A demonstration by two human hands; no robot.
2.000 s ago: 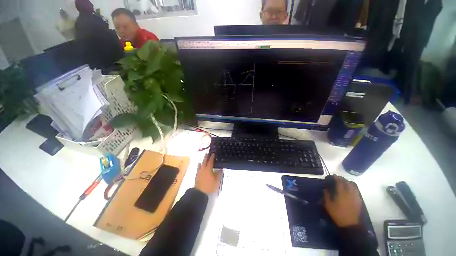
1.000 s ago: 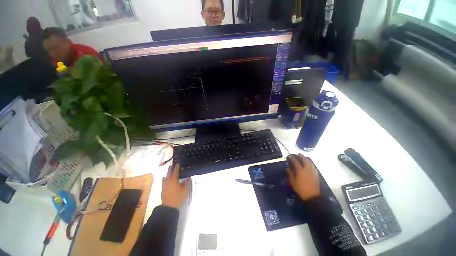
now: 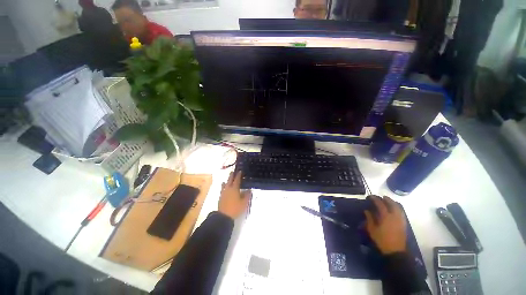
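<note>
My left hand [image 3: 233,199] rests at the left end of the black keyboard [image 3: 300,171], fingertips at its edge, holding nothing. My right hand [image 3: 387,224] lies over the mouse on the dark mouse pad [image 3: 346,253]; the mouse is mostly hidden under the hand. The monitor [image 3: 300,89] shows a black drawing screen with thin pale lines and a short red line. A white printed page [image 3: 288,242] with a small grey square lies in front of the keyboard. A dark pen [image 3: 324,216] lies across the pad's left edge.
Left: brown folder [image 3: 130,236] with smartphone [image 3: 174,211], red-handled screwdriver [image 3: 94,212], light blue item [image 3: 116,189], plant [image 3: 164,86], white file basket [image 3: 124,155]. Right: navy bottle [image 3: 423,158], stapler [image 3: 463,226], calculator [image 3: 457,271]. Two people sit opposite.
The camera view swung right and then back left. The lines on the screen have shifted and look different in size. Both hands keep their places on the keyboard edge and mouse.
</note>
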